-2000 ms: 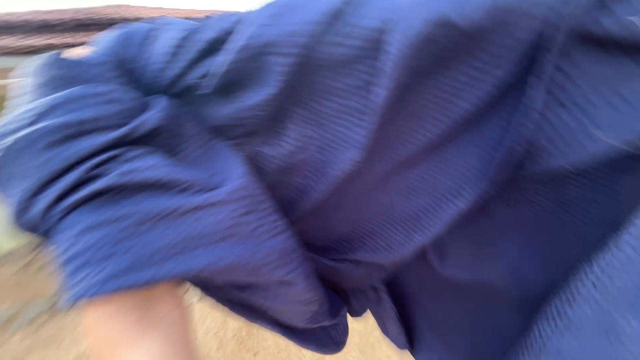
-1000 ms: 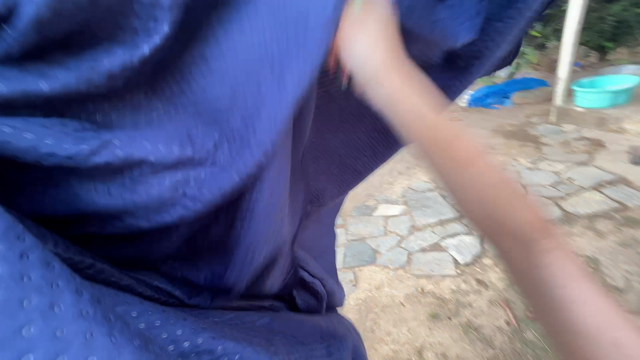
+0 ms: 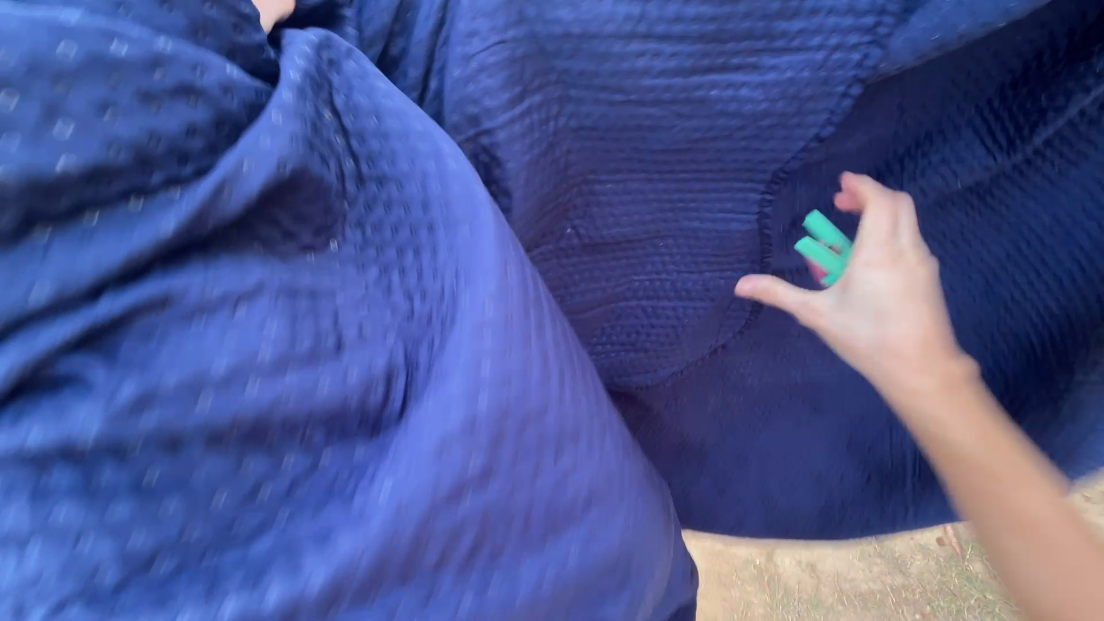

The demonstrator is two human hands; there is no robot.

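Observation:
A large blue textured cloth (image 3: pixel 483 362) hangs in folds across most of the head view. On the right, my right hand (image 3: pixel 888 276) is in front of the cloth, thumb and index finger spread apart. A green clothespin (image 3: pixel 825 247) is held in its palm by the curled lower fingers. At the top left, only a small part of my left hand (image 3: pixel 274 10) shows beside bunched cloth; its fingers are cut off by the frame edge, so its grip cannot be made out.
Sandy ground with short dry grass (image 3: pixel 819 573) shows under the cloth's lower edge at the bottom right. The hanging cloth hides what lies behind it.
My right hand, on the cloth's upper edge a second ago, is now lower and away from it, with the green clothespin showing. The cloth now covers the stone paving and basin seen before.

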